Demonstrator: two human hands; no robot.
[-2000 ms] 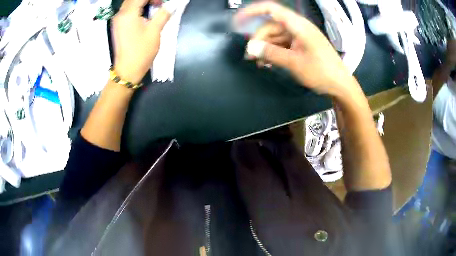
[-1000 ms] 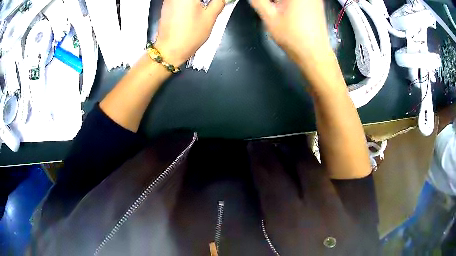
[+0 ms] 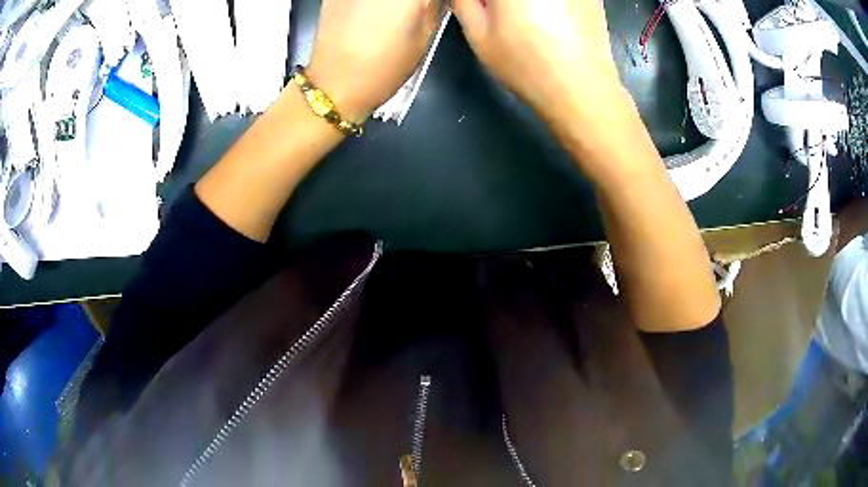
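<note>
My left hand and my right hand meet at the top edge of the picture, above the dark tabletop. Their fingers are cut off by the edge or hidden. A white toothed shell piece shows under and beside my left hand, its jagged end towards me. Whether the hand grips it cannot be told. A sliver of something pale shows between the hands, too little to name.
More white toothed pieces lie left of my left hand. A pile of white shells with a blue cylinder lies far left. White curved arms and a looped bundle lie right. A cardboard box stands below; a person's sleeve shows far right.
Since two seconds ago my hands have come together at the top edge; before, they were apart and my right hand was blurred. Over the last second they have shifted only slightly.
</note>
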